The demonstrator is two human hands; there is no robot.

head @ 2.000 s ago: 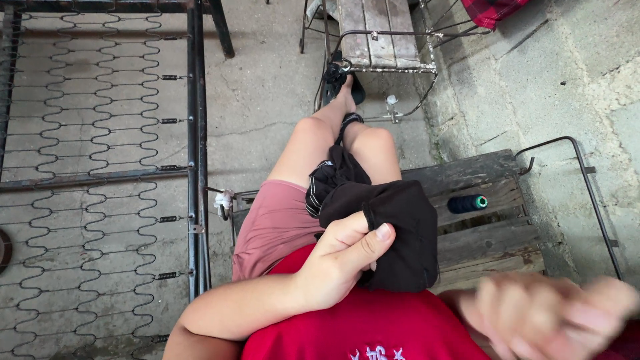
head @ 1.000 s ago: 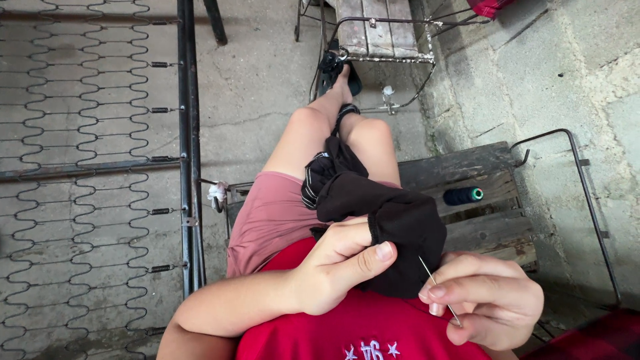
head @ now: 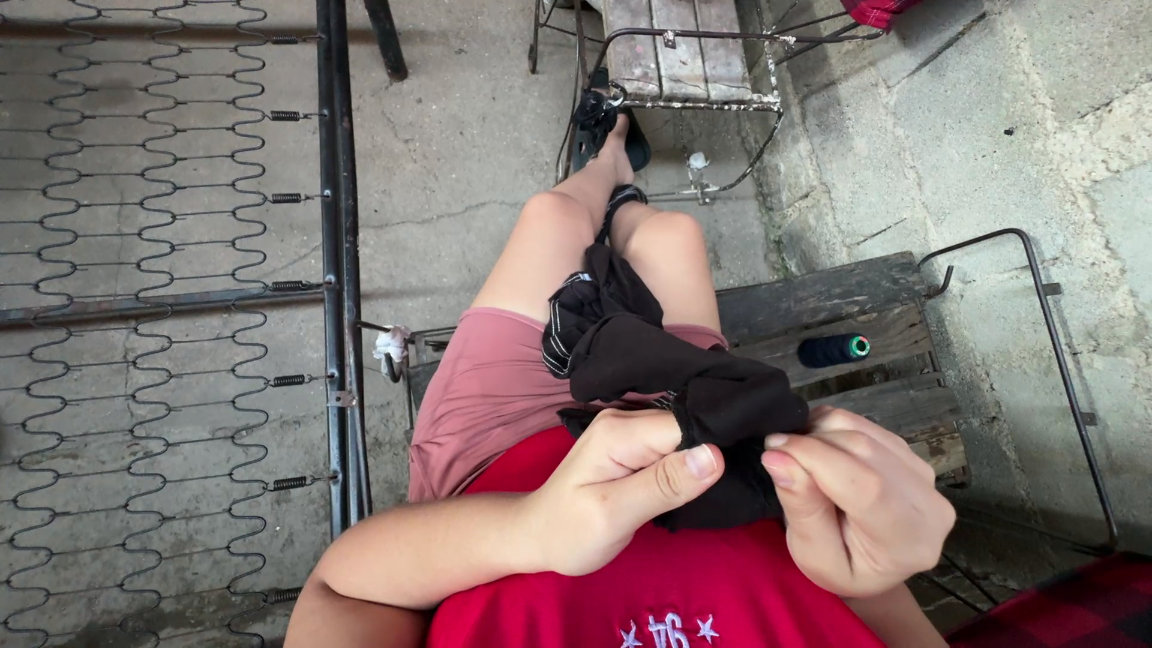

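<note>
My left hand (head: 630, 486) grips the edge of a black cloth garment (head: 666, 360) between thumb and fingers. The garment lies bunched across my lap and has white stitching on one part. Close against the cloth's right side, my right hand (head: 859, 499) has its thumb and index finger pinched together. The sewing needle is not visible now, so whether those fingers still hold it cannot be told. A spool of dark blue thread (head: 832, 350) lies on its side on the wooden bench, beyond my right hand.
The weathered wooden bench (head: 828, 292) has a bent metal armrest (head: 1062, 360) at right, near a concrete wall (head: 1008, 162). A metal frame with wire springs (head: 342, 270) stands at left. A slatted chair (head: 679, 54) is beyond my feet.
My right hand, seen away from the cloth two seconds ago and holding a needle one second ago, has come in against the garment. My left hand keeps its grip on the cloth.
</note>
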